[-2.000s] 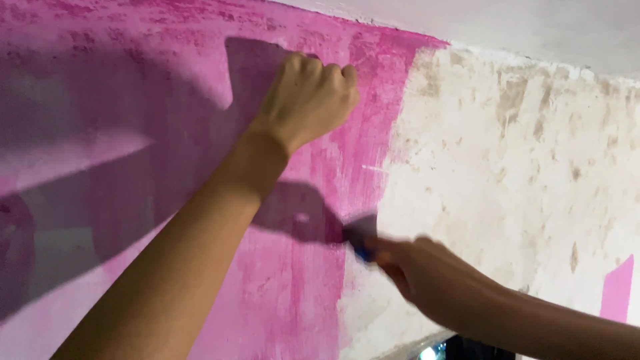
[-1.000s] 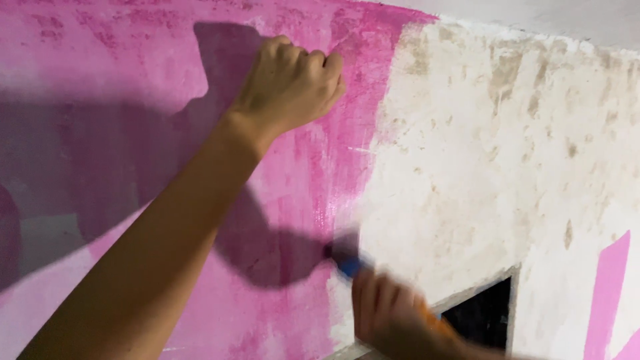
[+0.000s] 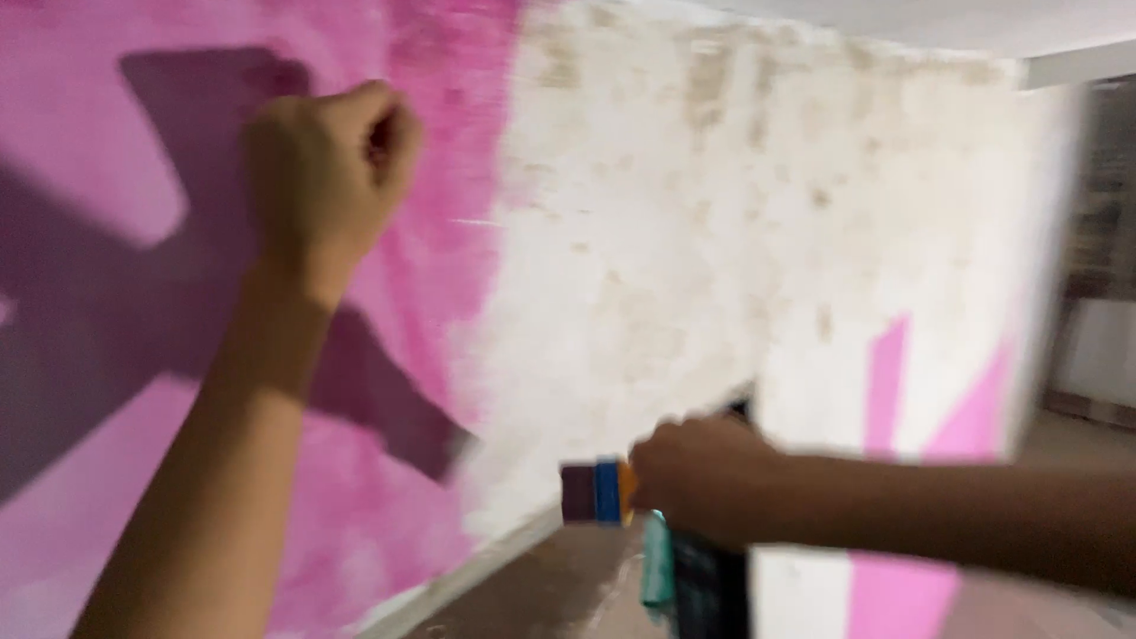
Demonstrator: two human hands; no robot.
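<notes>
My right hand grips a paintbrush with a blue band and an orange handle; its dark bristles point left and look apart from the wall. My left hand is raised in a loose fist before the pink painted part of the wall; whether it touches the wall or holds anything small cannot be told. Right of the uneven pink edge, the wall is whitish with brown stains.
Pink stripes mark the wall's lower right. Below my right hand are a dark opening or object and a blurred teal thing. A whitish ceiling runs above; a ledge-like edge slants below.
The brush was at the pink edge in both earlier frames and is now away from it, lower right. My left hand stays raised. The view has swung right.
</notes>
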